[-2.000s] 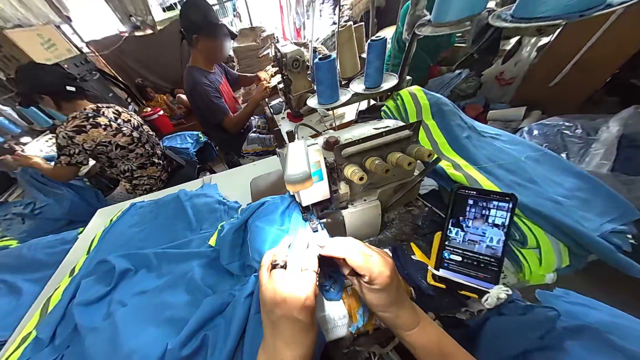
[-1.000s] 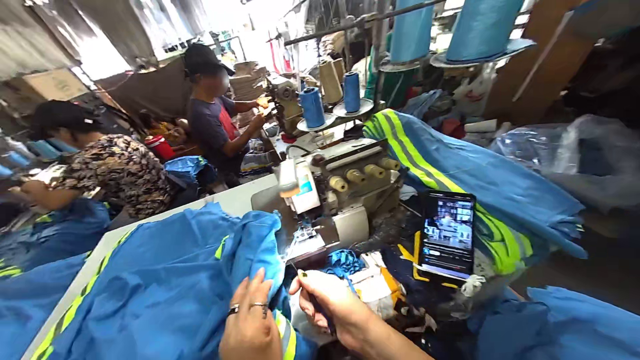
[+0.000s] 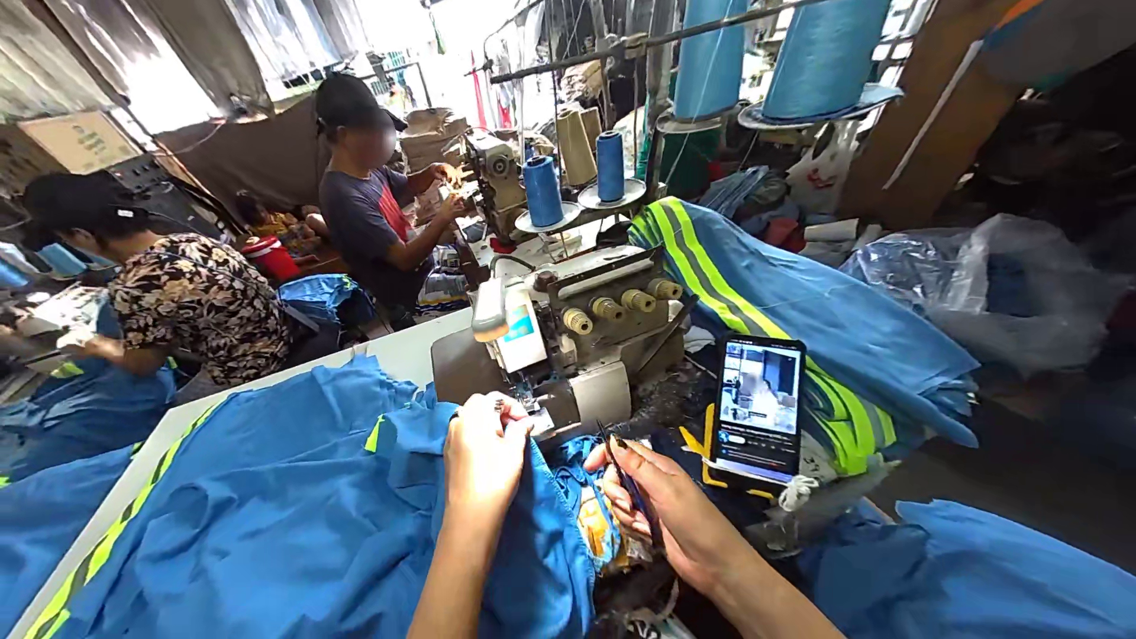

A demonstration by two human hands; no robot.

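My left hand grips the edge of the blue fabric just in front of the needle area of an overlock sewing machine. The fabric spreads over the table at left and hangs down beside my left wrist. In my right hand is a pair of dark thread snips, its points upward, to the right of the fabric edge. Blue and orange scraps lie below the machine, between my hands.
A phone in a yellow stand is right of the machine. Behind it lies stacked blue fabric with reflective strips. Thread cones stand behind the machine. Two people sit or stand at machines on the left.
My left hand has moved up toward the needle area and now grips the fabric edge; one second ago its fingers lay spread on the fabric. The dark snips now show more plainly in my right hand.
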